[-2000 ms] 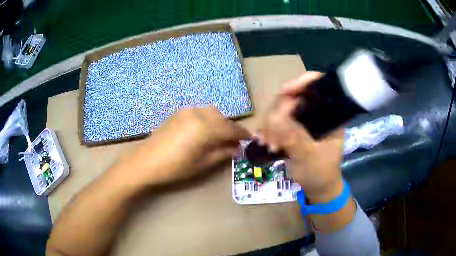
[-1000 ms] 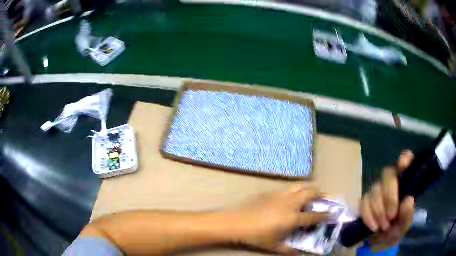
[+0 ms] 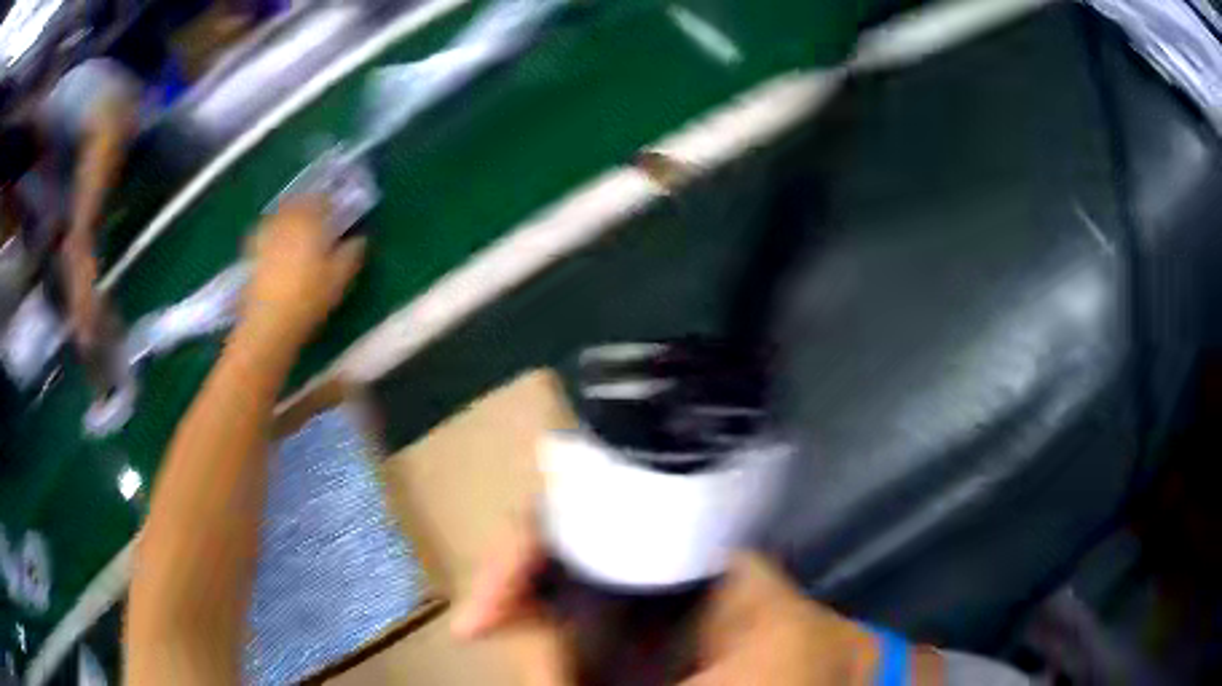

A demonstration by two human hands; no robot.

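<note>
My left hand (image 3: 298,265) is stretched out over the green belt, with its fingers at a white socket housing (image 3: 341,185) and apparently gripping it. The housing is blurred, and its inside cannot be made out. A whitish plastic bag (image 3: 449,78) trails from it to the upper right. My right hand (image 3: 751,623) is wrapped around the thick black electric screwdriver (image 3: 670,529), whose white-labelled rear end points up at the camera. The screwdriver's tip is hidden.
The screw tray (image 3: 328,536) lies at lower left, partly behind my left forearm, on the cardboard mat (image 3: 489,462). A pale rail (image 3: 536,255) edges the green belt (image 3: 536,148). Another whitish bag (image 3: 194,311) lies left of my forearm. Another person's arm (image 3: 91,201) reaches in at far left.
The view has swung to the right. My left hand has left the housing on the mat and reached out to the belt. The screwdriver is now upright near the camera, still in my right hand.
</note>
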